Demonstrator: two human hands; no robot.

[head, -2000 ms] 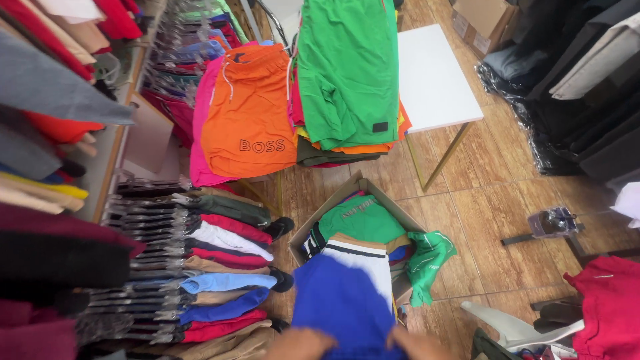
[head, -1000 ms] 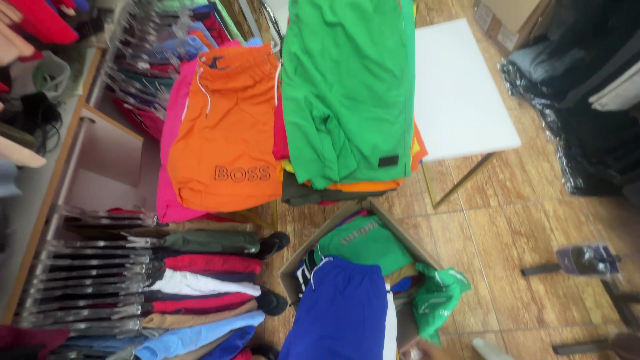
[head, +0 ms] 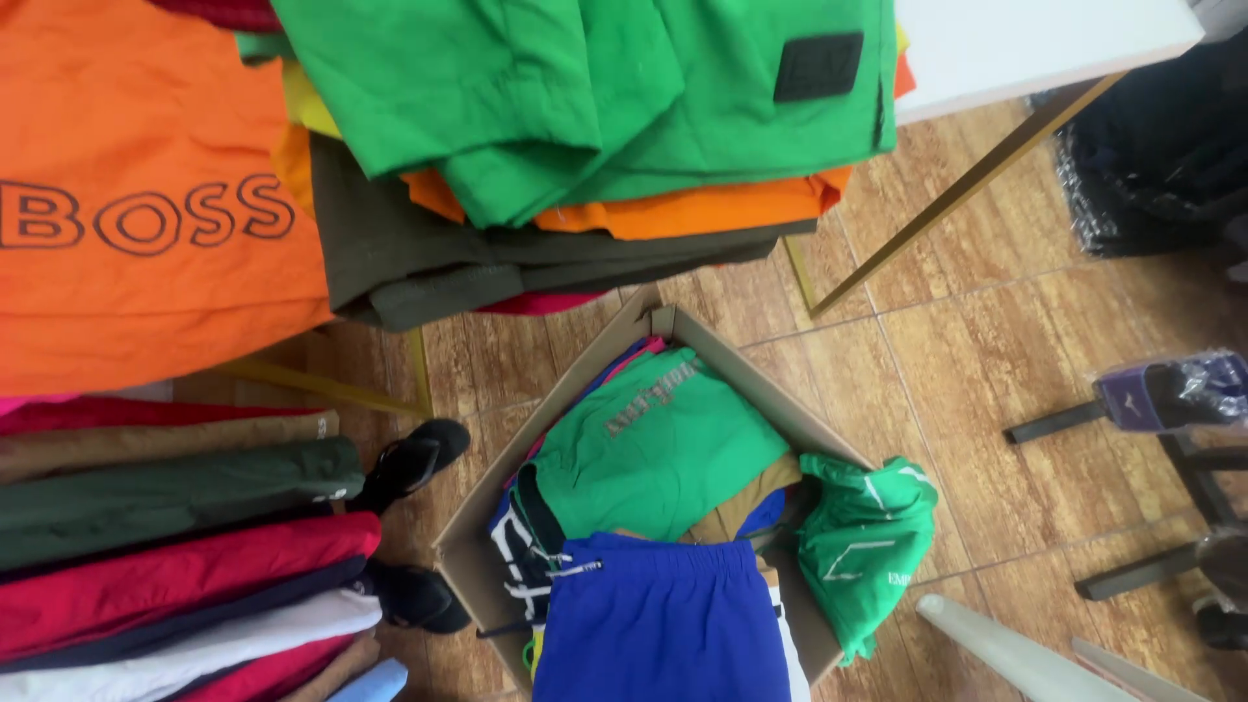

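Neither of my hands shows in the head view now. Blue drawstring shorts (head: 668, 624) lie at the bottom middle, over the open cardboard box (head: 780, 395), with their waistband toward the top. Inside the box are green shorts with lettering (head: 663, 448), and brown, white and dark garments partly covered by the others. A green plastic bag (head: 868, 556) hangs over the box's right edge. Above the box, green shorts with a dark patch (head: 721, 107) top a stack of folded shorts, beside orange BOSS shorts (head: 146, 195) at the left.
Hanging shorts (head: 185, 575) fill the lower left, next to black flip-flops (head: 417, 595). At the upper right are a white table (head: 1033, 49) with a gold leg (head: 965, 195) and dark garments in plastic (head: 1150, 156). A display stand (head: 1150, 565) is on the tiled floor at the right.
Two seconds ago both hands were at the bottom edge by the blue shorts; they are out of view now. The blue shorts show their drawstring waistband now. The view has moved closer and lower.
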